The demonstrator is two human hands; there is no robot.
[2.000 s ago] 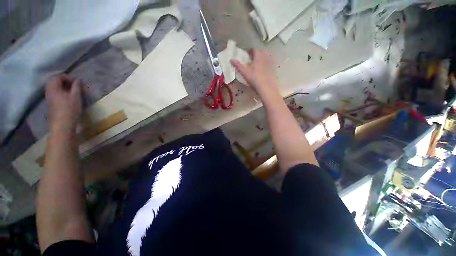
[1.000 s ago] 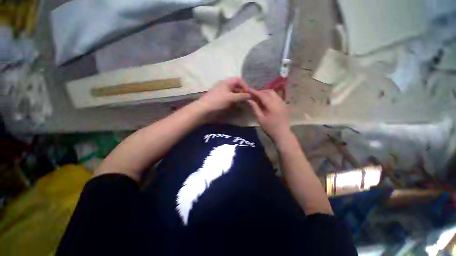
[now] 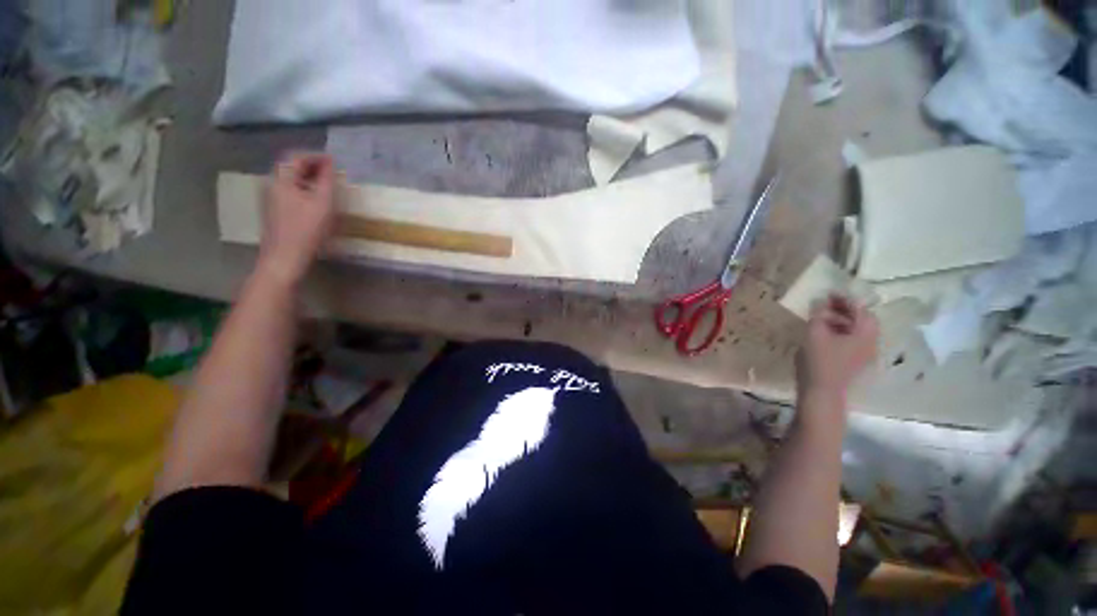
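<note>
A long cream cut piece (image 3: 565, 236) lies on the table, wide and curved at its right end. A wooden ruler (image 3: 427, 235) lies on it. My left hand (image 3: 301, 199) is over the piece at the ruler's left end, fingers bent and blurred; its grip cannot be told. My right hand (image 3: 842, 337) is at the right, its fingertips at a small cream scrap (image 3: 822, 286); whether it grips the scrap cannot be told. Red-handled shears (image 3: 710, 298) lie between the hands, blades pointing up and right.
A large white panel (image 3: 457, 60) lies behind the cream piece. A folded cream piece (image 3: 938, 214) is at the right, with white scraps (image 3: 1023, 108) beyond it. Crumpled offcuts (image 3: 102, 157) lie at the far left. Yellow cloth (image 3: 90, 469) is below left.
My hands were together near the shears and have moved apart, the left one to the ruler's left end, the right one to the scrap. The shears now show in full. The view has shifted.
</note>
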